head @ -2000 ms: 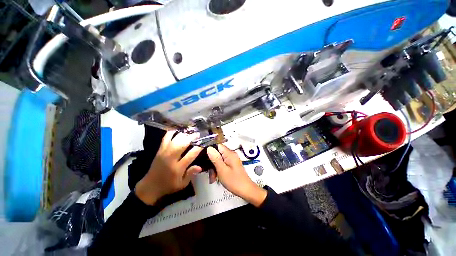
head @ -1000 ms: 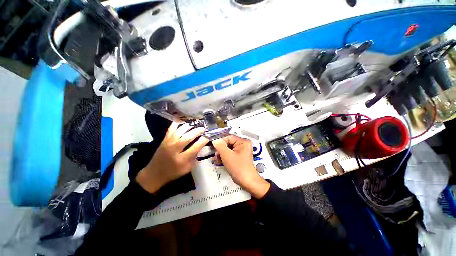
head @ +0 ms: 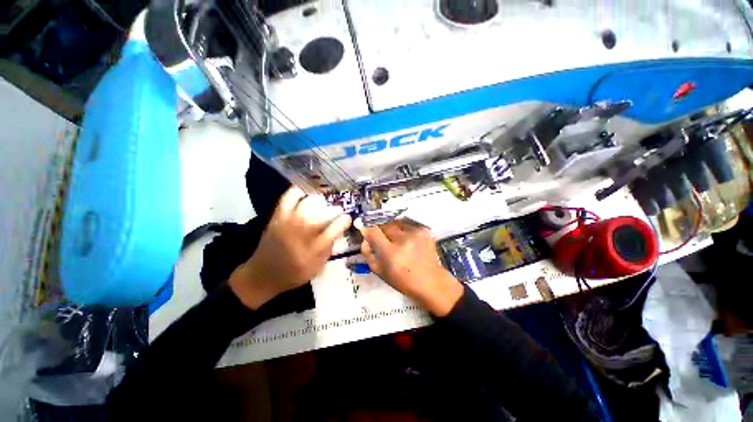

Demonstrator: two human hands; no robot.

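Black fabric (head: 221, 252) lies on the white table under and left of my left hand, and runs back beside the machine's needle area. My left hand (head: 299, 239) is at the presser foot (head: 353, 202), fingers bent down on the fabric. My right hand (head: 404, 257) is just right of it, fingertips pinched together at the small metal plate (head: 384, 216) by the foot. The two hands nearly touch. The fingertips hide the fabric edge; a small dark bit shows between them.
The white and blue machine head (head: 396, 142) spans the top. A light-blue cover (head: 124, 181) stands left. Right of my right hand are a smartphone (head: 494, 249), small brown tabs (head: 518, 291) and a red cone (head: 615, 247). Dark fabric (head: 615, 330) hangs off the table's right front.
The view has shifted, so the machine and light-blue cover sit further right. My fingers have drawn in closer together at the foot. My right hand now covers the white disc.
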